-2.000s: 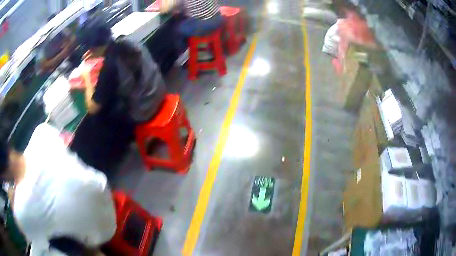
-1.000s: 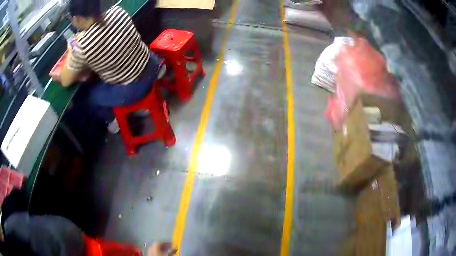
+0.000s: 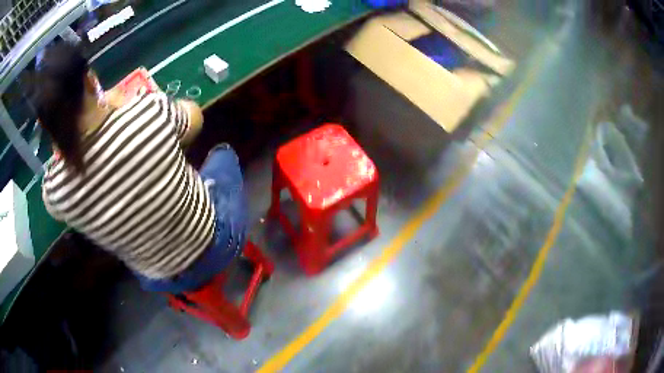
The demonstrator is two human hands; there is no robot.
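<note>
Neither of my hands is in view. In front of me is an empty red stool with a square seat. It stands beside the green bench. A large open brown carton with blue inside stands past the stool, at the bench's end. A small white box lies on the bench near its edge. Thin rings lie to its left, next to a red-orange ribbed tray or cushion.
A person in a striped top sits on another red stool at left. A white stack is at the left edge. Yellow lines run along the floor. A white sack with something pinkish is at bottom right, cut off.
The view has moved forward along the aisle and turned left. The striped-top person and empty stool appear nearer. The carton has come into fuller view. A hand at the bottom edge one second ago is gone.
</note>
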